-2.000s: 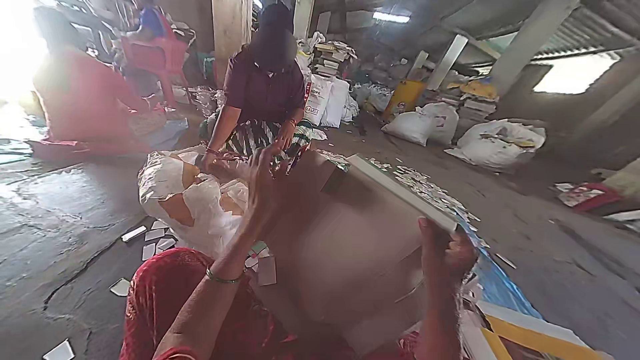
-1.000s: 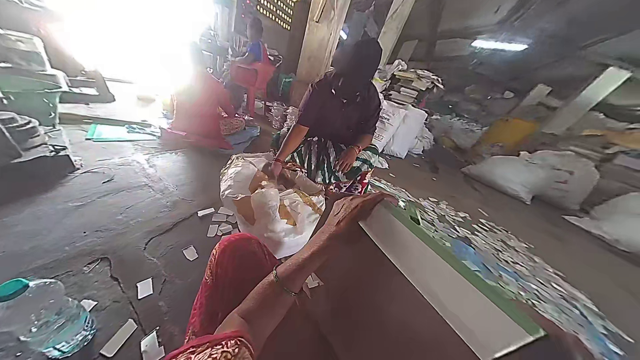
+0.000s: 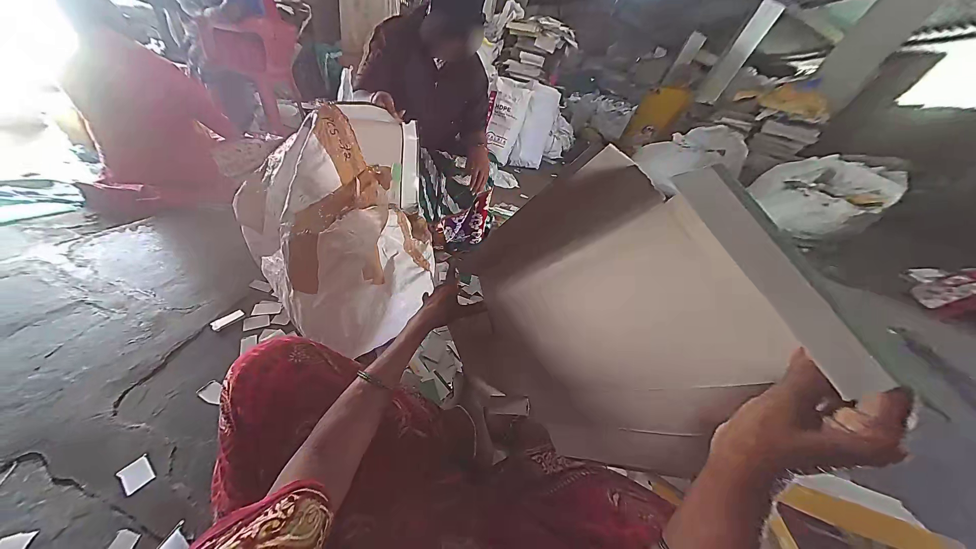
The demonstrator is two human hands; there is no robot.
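A large folded sheet of greyish-white board or paper (image 3: 640, 305) is tilted across my lap, with a raised flap (image 3: 778, 282) along its right side. My right hand (image 3: 823, 427) grips the lower right corner of that flap, thumb on the inner face. At the sheet's left edge is my left hand (image 3: 450, 301), fingers against it; how firmly it holds is partly hidden. Left of the sheet stands a big white sack (image 3: 358, 274) patched with brown tape. A co-worker's hand rests on a pale panel (image 3: 381, 145) at the sack's top.
Small card pieces (image 3: 137, 474) are scattered over the cracked floor. The co-worker (image 3: 427, 84) sits just beyond the sack. A person in red (image 3: 145, 114) sits at the left by a red chair (image 3: 255, 53). White sacks (image 3: 827, 191) and paper stacks (image 3: 522, 49) stand behind.
The large sheet, seen with its flap diagonal across my lap one second ago, is turned so its broad inner face shows. A pale panel now stands at the sack beside the co-worker.
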